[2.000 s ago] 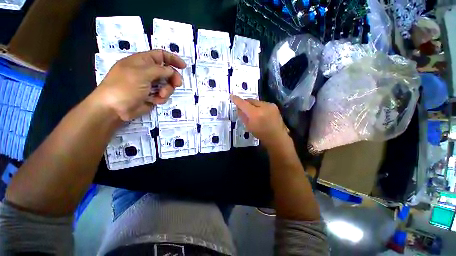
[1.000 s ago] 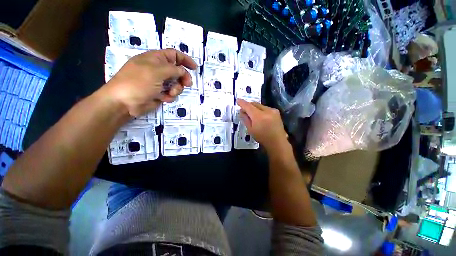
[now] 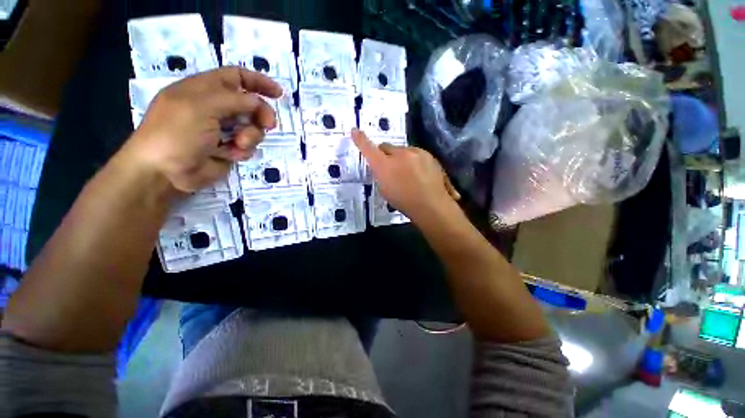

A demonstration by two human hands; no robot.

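White squarish plastic housings (image 3: pixel 329 122) with dark round centres lie in a grid on the black table. My left hand (image 3: pixel 204 126) hovers over the left columns, palm partly up and fingers curled around small greyish fittings (image 3: pixel 237 129) that are hardly visible. It hides parts of several housings. My right hand (image 3: pixel 404 175) is over the right columns, index finger extended, its tip at the edge of a housing in the third column (image 3: pixel 334 171). Its other fingers are curled under. Whether it pinches anything is too small to tell. It partly covers the rightmost column.
Right of the grid lie a clear bag with black parts (image 3: pixel 463 98) and a large clear bag with whitish-pink contents (image 3: pixel 564 147). Green circuit boards (image 3: pixel 523 24) lie at the far side. An open brown carton (image 3: pixel 49 61) and stacked white housings (image 3: pixel 20 192) are at the left.
The view has shifted, so the grid sits further left and higher. My right fingertip has moved slightly left and away from me over the housings. My left hand stays curled over the left columns.
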